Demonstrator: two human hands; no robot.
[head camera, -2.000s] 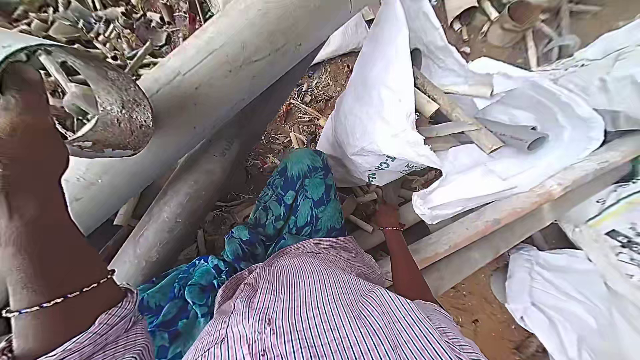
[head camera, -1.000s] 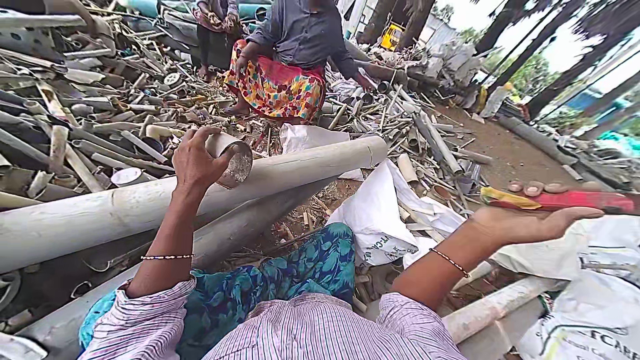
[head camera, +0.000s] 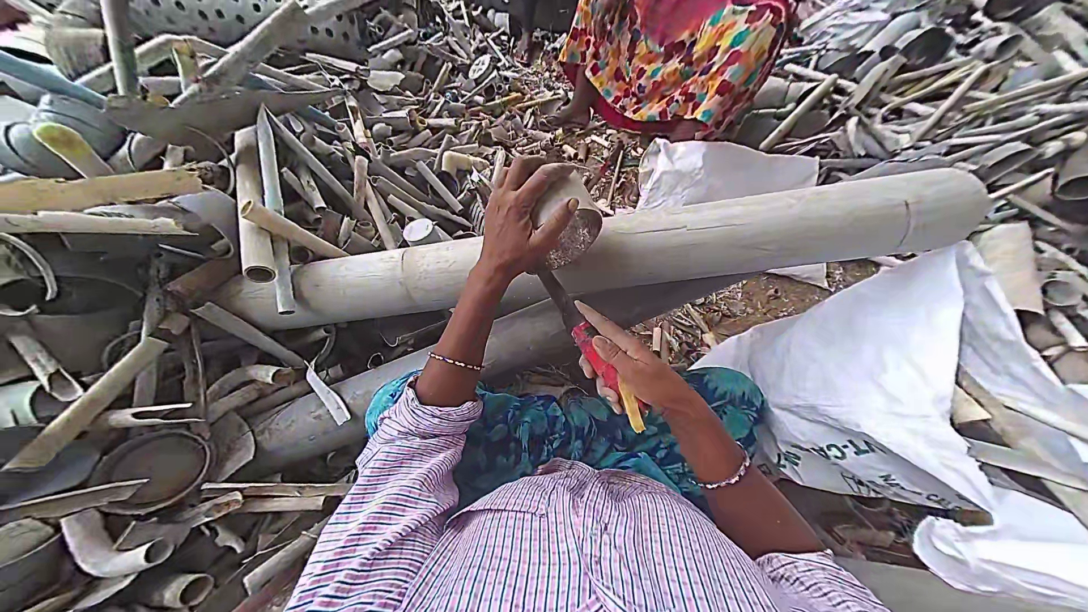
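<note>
My left hand (head camera: 514, 223) grips a short, wide piece of grey plastic pipe (head camera: 580, 223) by its side, over a long pale pipe (head camera: 748, 229) that lies across in front of me. In my right hand (head camera: 633, 367) is a tool with a red and yellow handle (head camera: 602, 361); its kind cannot be told. Its dark metal blade (head camera: 557, 293) points up and left, and the tip is at the lower edge of the short pipe piece. A second, darker grey pipe (head camera: 340, 412) lies on the near side of the pale one, partly hidden by my left arm.
Broken pipe pieces (head camera: 408, 187) are heaped at the left and beyond the long pipe. A white woven sack (head camera: 850, 365), bearing writing, spreads at the right. Another white sack (head camera: 722, 174) lies behind the pipe. A person in a patterned cloth (head camera: 680, 64) is at the top.
My right hand has brought the red and yellow tool from the far right to the pipe piece in my left hand. Two seconds ago my right hand was low by the sack. The view has tilted down.
</note>
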